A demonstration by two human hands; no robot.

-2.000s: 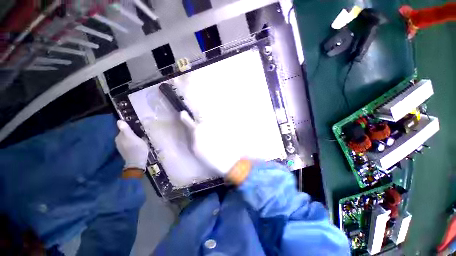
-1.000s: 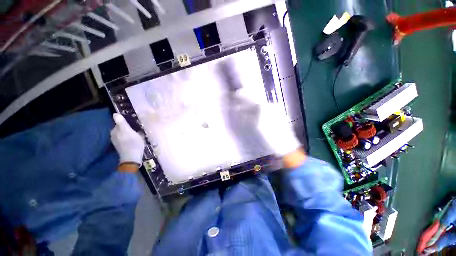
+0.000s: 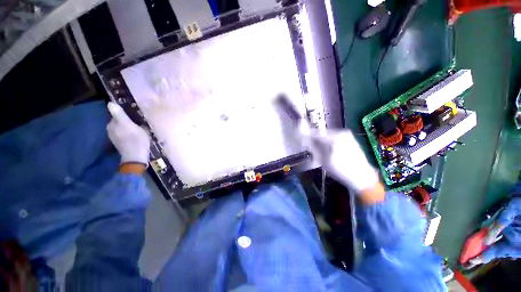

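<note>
The test fixture [image 3: 200,114] shows a pale, overexposed plate in a black frame. My right hand [image 3: 343,157], in a white glove, holds a dark brush [image 3: 289,111], blurred, over the plate's right part. Whether the brush touches the plate cannot be told. My left hand [image 3: 129,135], also gloved, rests on the fixture's left edge with its fingers along the frame. Whether it grips the frame is unclear. Small cream blocks [image 3: 192,30] sit on the frame's edges.
A green circuit board [image 3: 420,125] with silver heat sinks lies on the green bench [image 3: 485,51] at right, another partly below it. A mouse [image 3: 373,21] and a dark corded device [image 3: 404,20] lie at the top. Another person's hand [image 3: 480,251] with something red shows at lower right.
The brush has swept from the plate's left part rightward and down to its right part. The fixture and bench objects have shifted up in view. My left hand stays at the left edge.
</note>
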